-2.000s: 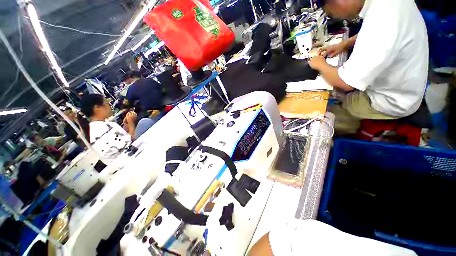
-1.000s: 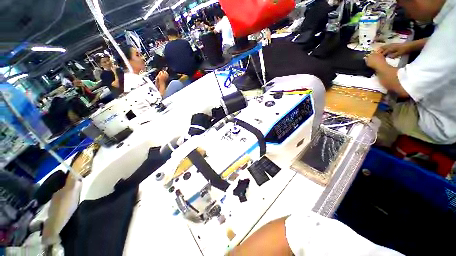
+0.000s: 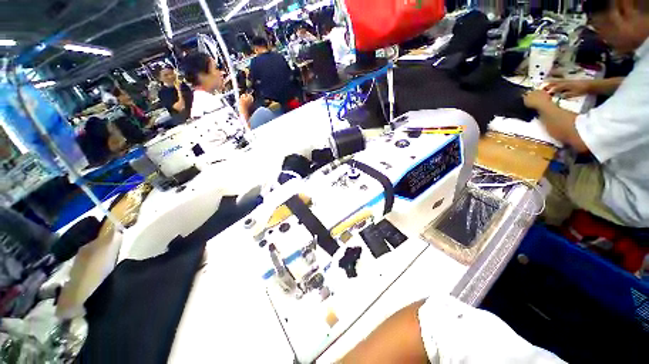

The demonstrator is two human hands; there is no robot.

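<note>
The white sewing machine with a dark control panel stands in front of me. Its presser foot area shows at the head's left end. A black garment panel lies on the left and hangs over the table's edge. Small black cut pieces and a cross-shaped black scrap lie beside the machine. Black strips are draped over the head. A bare forearm and white sleeve enter at the bottom; the hand is cut off by the frame. My other hand is out of view.
A phone-like dark rectangle in a clear pouch lies right of the machine, near a brown card. A blue crate stands at the lower right. A person in white works at the right. A red bag hangs above.
The view has swung left and levelled, so the machine and red bag sit further right and higher. More of the black panel shows. The forearm stays at the bottom.
</note>
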